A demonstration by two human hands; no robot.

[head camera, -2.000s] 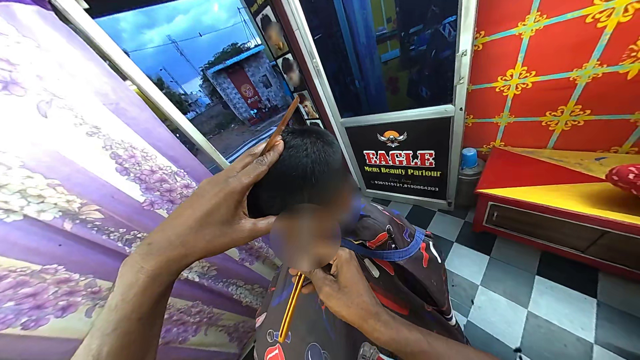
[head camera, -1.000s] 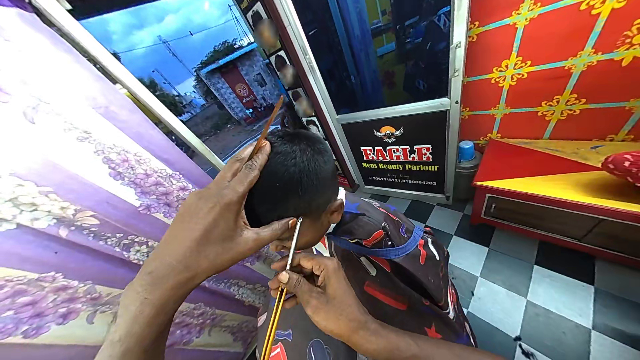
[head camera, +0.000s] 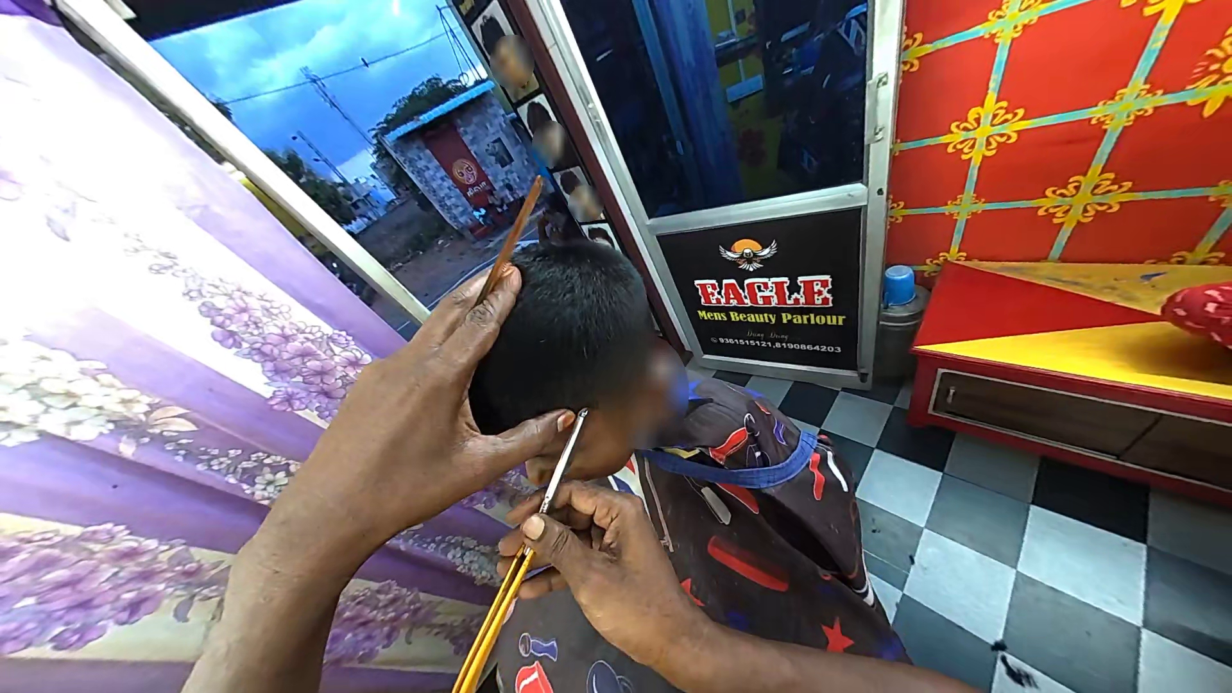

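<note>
My left hand [head camera: 423, 423] rests on the head of a seated person, its thumb near the ear. A thin brown comb [head camera: 518, 231] sticks up between its fingers. My right hand [head camera: 606, 558] grips a straight razor with a yellow handle [head camera: 496, 616]; its narrow metal part [head camera: 568, 457] points up to the skin by the ear, close to my left thumb. The person's short dark hair [head camera: 577, 308] shows above. A dark barber cape [head camera: 741, 549] with printed red and blue shapes covers the body, a blue band around its neck.
A purple flowered curtain [head camera: 241, 385] hangs close at the left. Beyond the person stands a glass door with a metal frame [head camera: 876, 192] and a printed sign. A red and yellow cabinet [head camera: 1078, 337] is at the right, beside a grey container with a blue top [head camera: 899, 286]. The floor is checkered.
The person's head has turned from its position two seconds ago. My right hand has raised the metal tip from below the face to beside the ear. My left hand stays on the head.
</note>
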